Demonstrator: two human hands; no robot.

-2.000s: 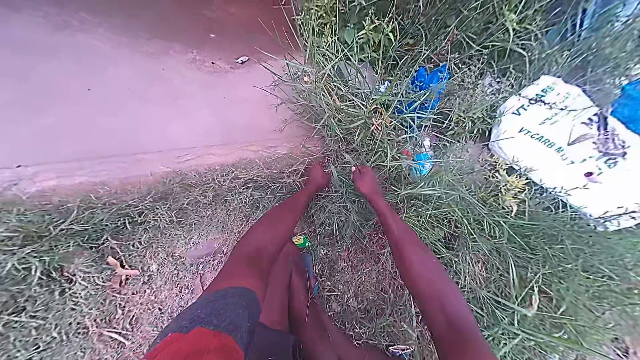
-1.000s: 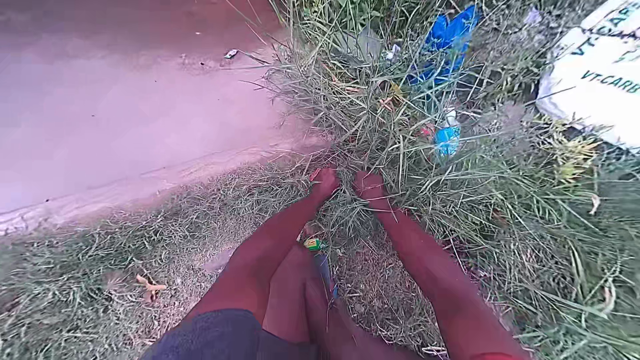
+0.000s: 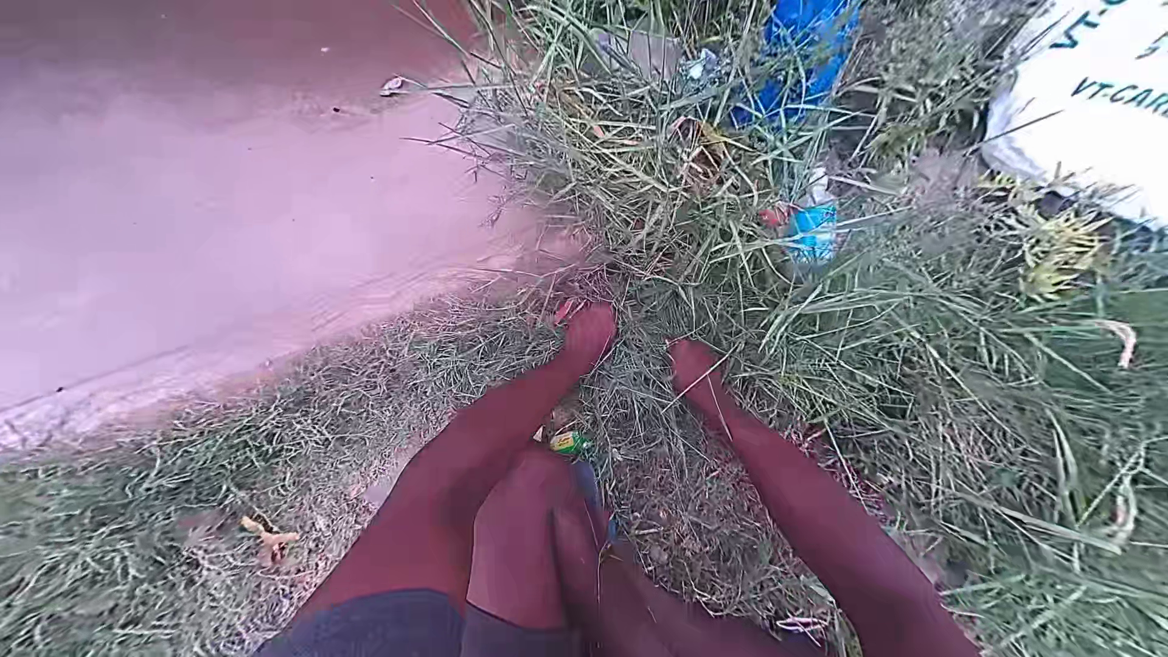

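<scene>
My left hand (image 3: 589,334) is curled low among the grass near the corner of a concrete slab, with a small red thing beside its fingers. To its right, a short gap apart, my right hand (image 3: 696,367) is also curled, with thin blades lying across it. Blades hide the fingertips of both hands, and what they grip cannot be told. Long green grass (image 3: 675,219) stands just beyond the hands. Below and between them lies a small green and yellow wrapper (image 3: 568,443), close to my knee.
The pinkish concrete slab (image 3: 228,210) fills the upper left. A blue plastic bag (image 3: 808,55), a plastic bottle with a blue label (image 3: 812,228) and a printed white sack (image 3: 1095,137) lie in the grass at the right. A dry leaf (image 3: 270,538) lies lower left.
The view has shifted, so the sack and blue bag sit nearer the frame's edge. My hands are a little farther apart than one second ago.
</scene>
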